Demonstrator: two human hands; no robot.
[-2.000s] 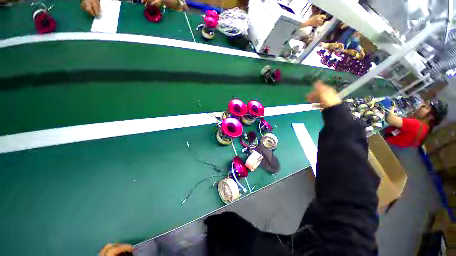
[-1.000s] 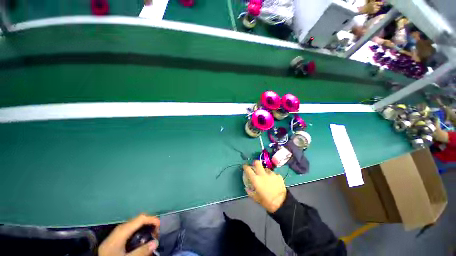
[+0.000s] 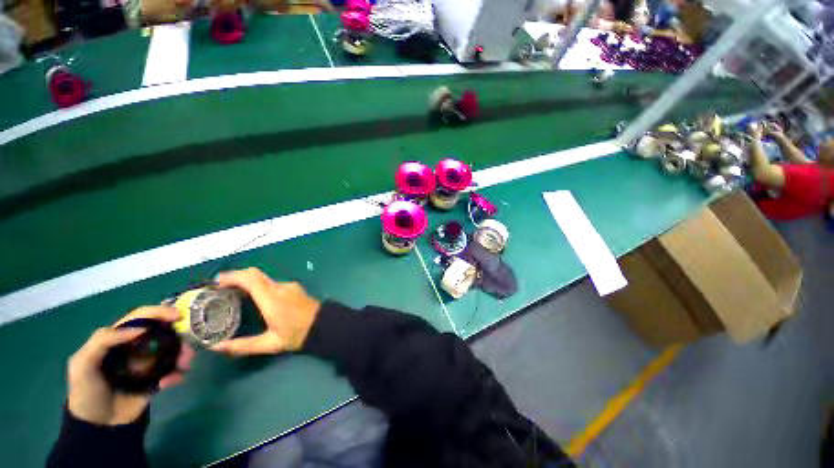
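My left hand (image 3: 114,370) holds a black round part (image 3: 142,356) at the lower left, its opening facing up. My right hand (image 3: 270,315) holds a pale ring-shaped heater (image 3: 214,316) between thumb and fingers, close beside the black part. Both are held above the green bench. Whether the two parts touch is hard to tell. Thin dark wire shows above the heater. Three magenta-topped units (image 3: 404,219) stand upright near the white edge strip. Beside them lie a small magenta piece (image 3: 483,208), a dark round part (image 3: 449,239) and pale rings (image 3: 458,276).
A dark grey cloth (image 3: 494,271) lies by the rings. A white strip (image 3: 585,242) lies to its right. An open cardboard box (image 3: 704,274) is on the floor at right. A person in red sits at far right by a pile of parts (image 3: 704,151). A unit (image 3: 454,105) lies beyond the strip.
My right hand has come from the bench edge to the left, carrying the pale ring. My left hand has risen with the black part. The magenta piece near the bench edge is gone from there.
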